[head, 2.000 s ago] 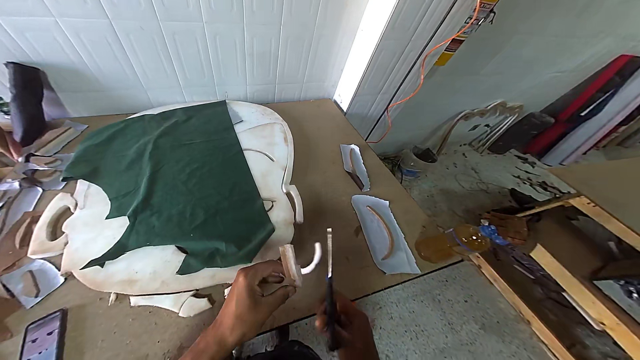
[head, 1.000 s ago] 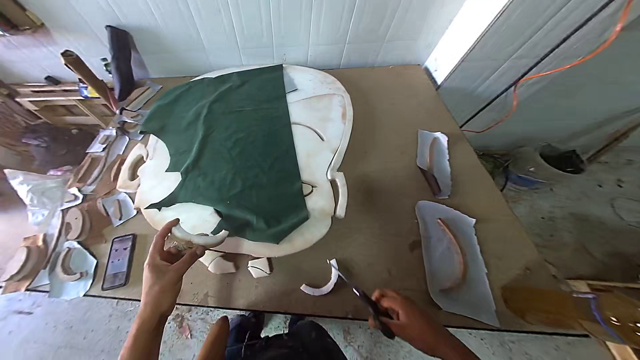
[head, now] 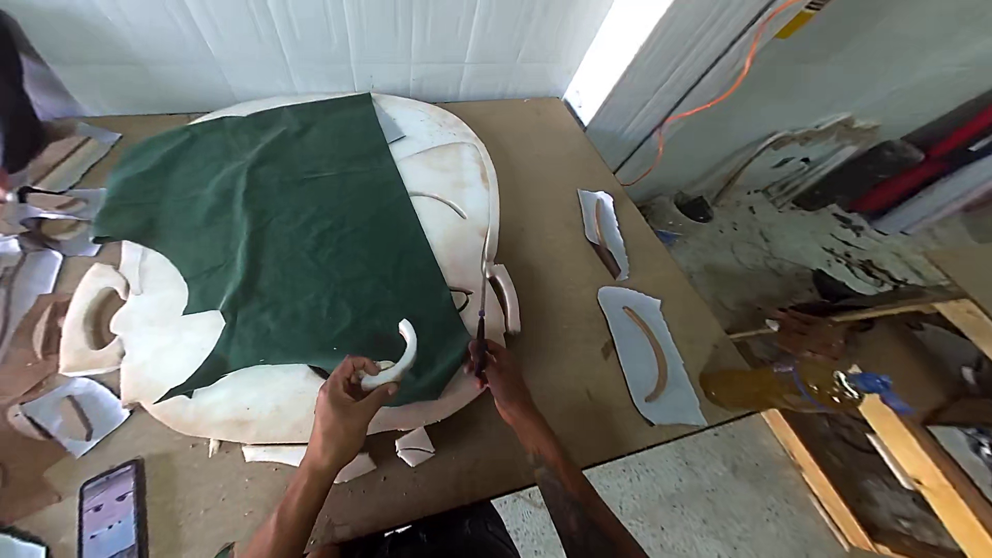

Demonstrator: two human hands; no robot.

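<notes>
Low in the centre, my left hand (head: 349,403) pinches a curved white foam piece (head: 399,360) over the lower edge of a green cloth (head: 287,232). My right hand (head: 496,368) grips the dark handle of a long, thin-bladed tool (head: 483,302), probably a knife, at the cloth's lower right corner; the blade points away from me. Beneath the cloth lies a large whitish foam shape (head: 449,174) with carved face-like lines. A small curved piece (head: 507,298) stands along its right edge. Small cut foam pieces (head: 415,447) sit at its near edge.
Two paper sheets with curved strips (head: 651,356) (head: 604,232) lie at the right of the table. Paper and foam parts (head: 74,415) crowd the left, with a phone (head: 112,511) near the front. Off the right edge are a bottle of yellowish liquid (head: 775,385) and a wooden frame (head: 930,473).
The curved white piece lay on the table near the blade one second ago; now my left hand holds it over the cloth. My right hand has moved the tool to the cloth's corner.
</notes>
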